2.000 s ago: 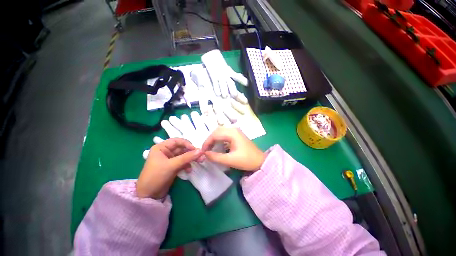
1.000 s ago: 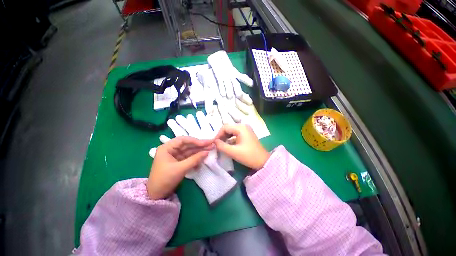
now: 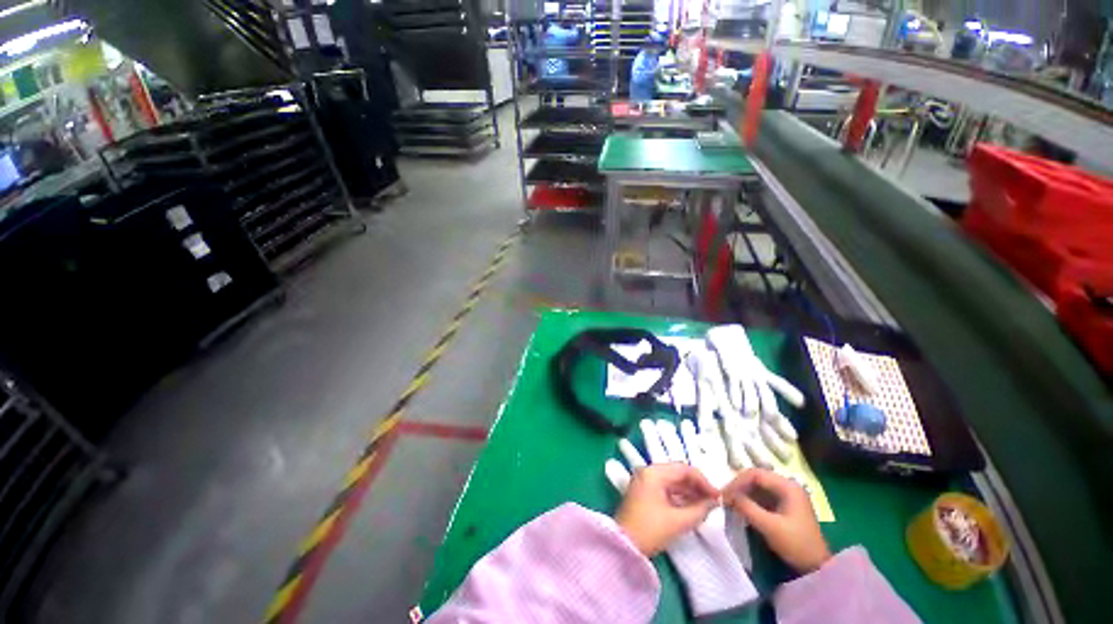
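My left hand [image 3: 663, 506] and my right hand [image 3: 778, 512] are bare, with thumbs and fingertips brought together over the pile of white knit gloves [image 3: 712, 570]. Whether anything small is between the fingertips cannot be told. More white gloves [image 3: 747, 372] lie just beyond, partly on a pale yellow sheet [image 3: 815, 488]. A black head strap [image 3: 583, 388] lies left of the gloves, over a white printed paper [image 3: 629, 380]. The green bench mat [image 3: 513, 488] is under them.
A black tray [image 3: 946, 421] with a red-marked sheet [image 3: 909, 414] and blue item [image 3: 863, 417] stands right. A yellow tub [image 3: 940, 555] holds scraps. The conveyor [image 3: 891, 232], red trays [image 3: 1037, 213], dark racks [image 3: 293, 171], another green table [image 3: 665, 155] and a distant person [image 3: 644, 73] surround.
The view has tilted up and turned left, so the bench appears lower right and the aisle and racks show. My hands stay together over the gloves.
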